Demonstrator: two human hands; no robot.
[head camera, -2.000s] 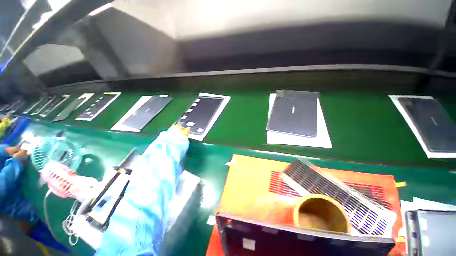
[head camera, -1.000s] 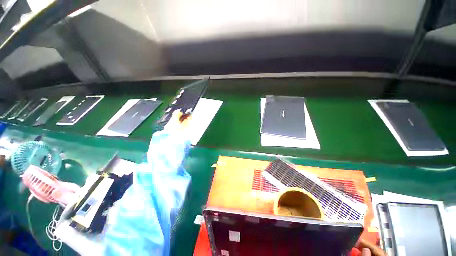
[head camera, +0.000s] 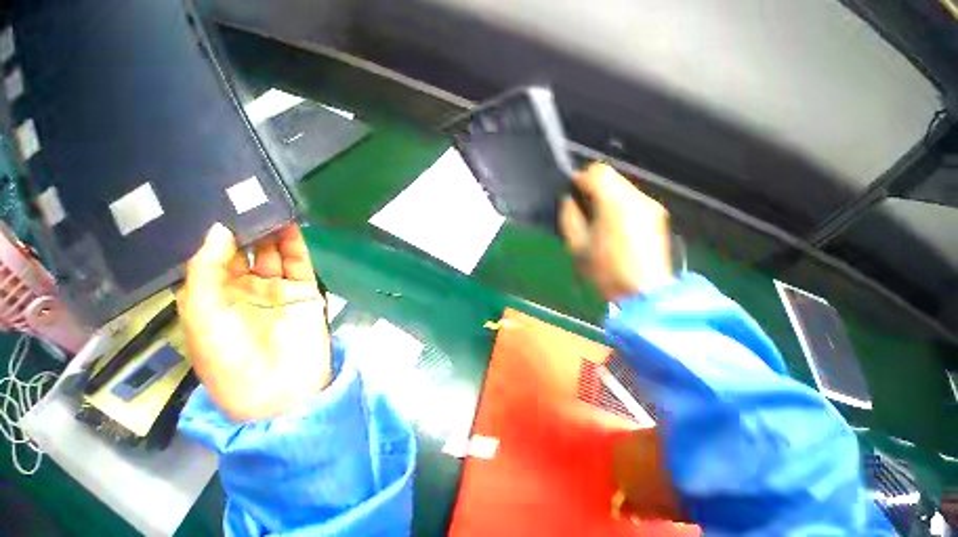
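Observation:
My left hand (head camera: 257, 325) holds a dark rear housing (head camera: 126, 115) by its lower edge at the left. The housing is raised and tilted, with its inside and pale square patches facing me; its upper part is cut off by the picture's edge. My right hand (head camera: 625, 236), slightly blurred, grips the edge of a second dark housing (head camera: 515, 157). This one is raised over the belt near a bare white sheet (head camera: 446, 215). The orange-red mat (head camera: 536, 430) lies below, and my right sleeve hides part of the cardboard core (head camera: 639, 472) on it.
Other housings lie on the green belt, at the left (head camera: 310, 136) and right (head camera: 825, 341). A pink-and-white fan (head camera: 26, 294) with white cable is at the left edge. A dark and yellow heap (head camera: 142, 378) lies on a white sheet at lower left. A slotted sheet (head camera: 630, 383) is on the mat.
The housing in my left hand has come off the belt, nearer to me. My right hand has moved up from the mat to over the belt with a housing. The view has tilted.

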